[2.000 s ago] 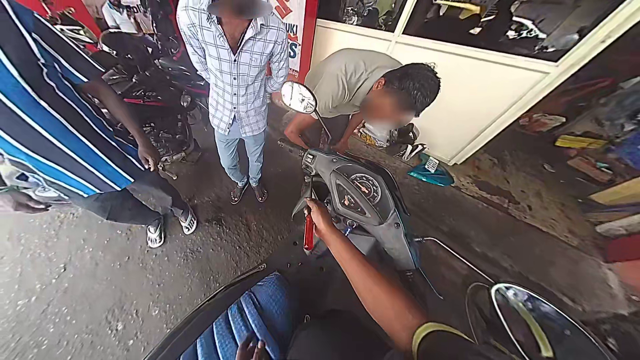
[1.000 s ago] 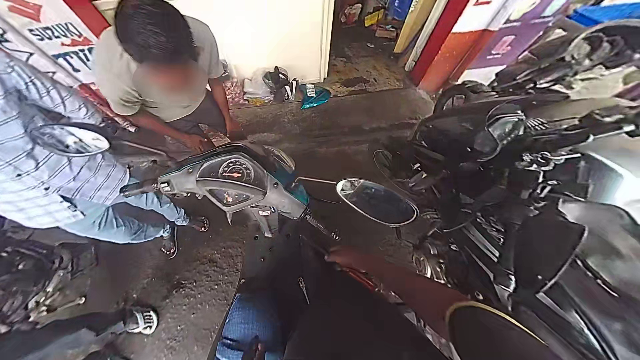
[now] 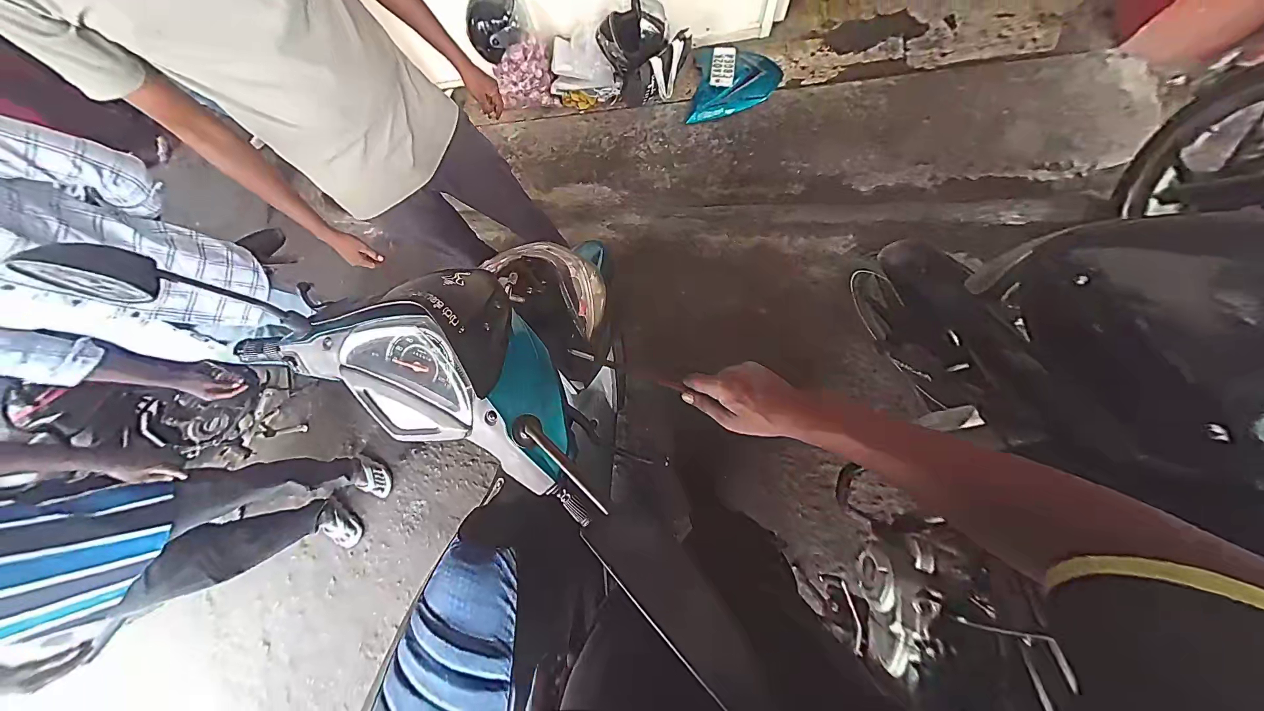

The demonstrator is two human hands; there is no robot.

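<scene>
A scooter's handlebar cowl with its speedometer (image 3: 410,363) stands at centre-left, its teal side panel (image 3: 530,390) facing right. My right hand (image 3: 746,398) reaches in from the right, its fingers closed on a slim red-handled tool (image 3: 673,381). The tool is blurred and points left at the scooter's front; whether it touches cannot be told. Near it are the headlamp's clear cover (image 3: 578,286) and a front brake lever. One mirror (image 3: 84,273) shows at the far left, and another (image 3: 563,464) is seen edge-on near the grip. My left hand is not in view.
A person in a pale shirt (image 3: 296,99) stands beyond the scooter; others stand at the left. Parked motorcycles (image 3: 1116,346) crowd the right. By the wall lie a helmet (image 3: 497,28), bags and a teal panel (image 3: 736,84) with a plate bearing writing.
My right hand, earlier near the handlebar with the red-handled tool, has moved out to the scooter's front right. The person in the pale shirt has straightened up from bending. The view has swung and tilted.
</scene>
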